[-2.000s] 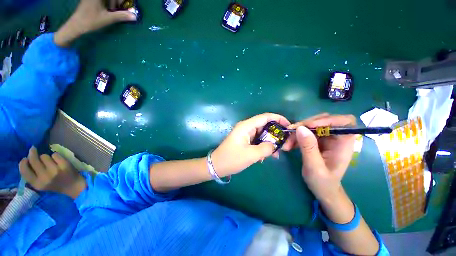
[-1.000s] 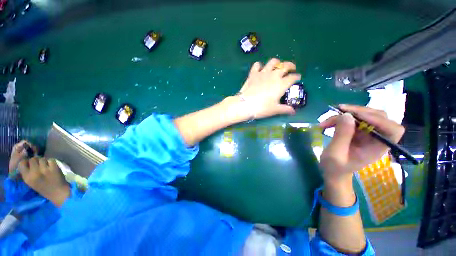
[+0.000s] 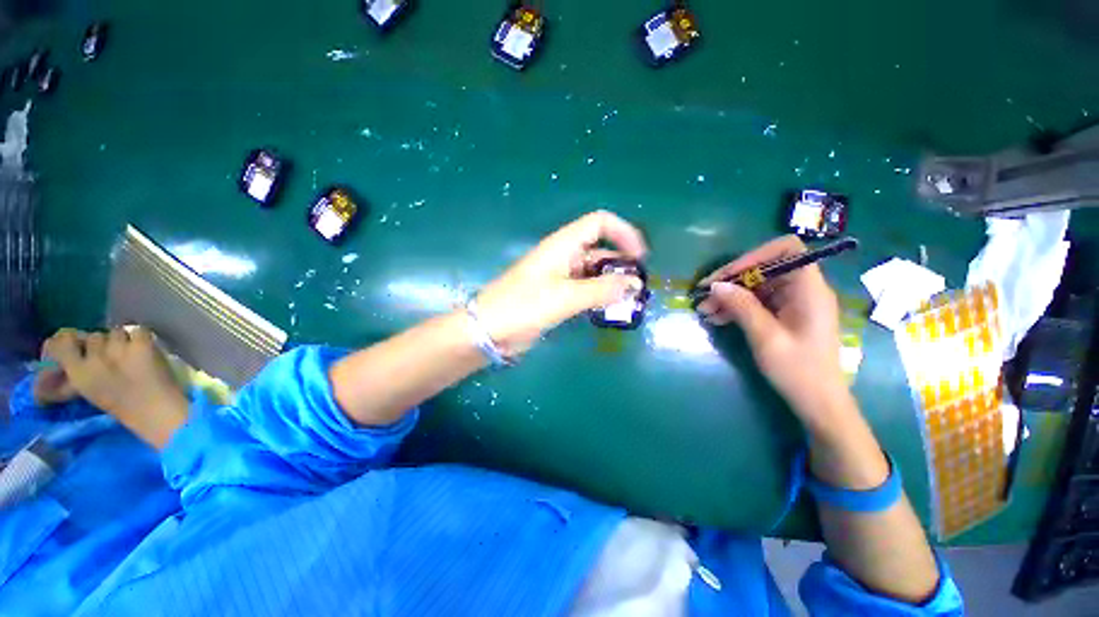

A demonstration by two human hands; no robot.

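Note:
My left hand [image 3: 548,289], with a silver bracelet, holds a black device unit [image 3: 621,297] by its edges, thumb across its near side; its pale label faces up. My right hand [image 3: 786,325], with a blue wrist band, is just right of it and holds dark tweezers [image 3: 789,262] like a pen. The tweezer tips point left, apart from the unit. A sheet of orange pieces [image 3: 961,416] lies to the right of my right hand.
Another unit [image 3: 817,215] lies beyond my right hand; several more lie at the back and left. White paper [image 3: 1022,271] and a grey post [image 3: 994,181] stand right. Black trays [image 3: 1067,524] are at the right edge. A neighbour's hands are beside a ribbed pad [image 3: 193,307] at left.
My left hand has come back from reaching over a unit and now holds one in front of me. The tweezers have tilted, rear end up. The view has shifted.

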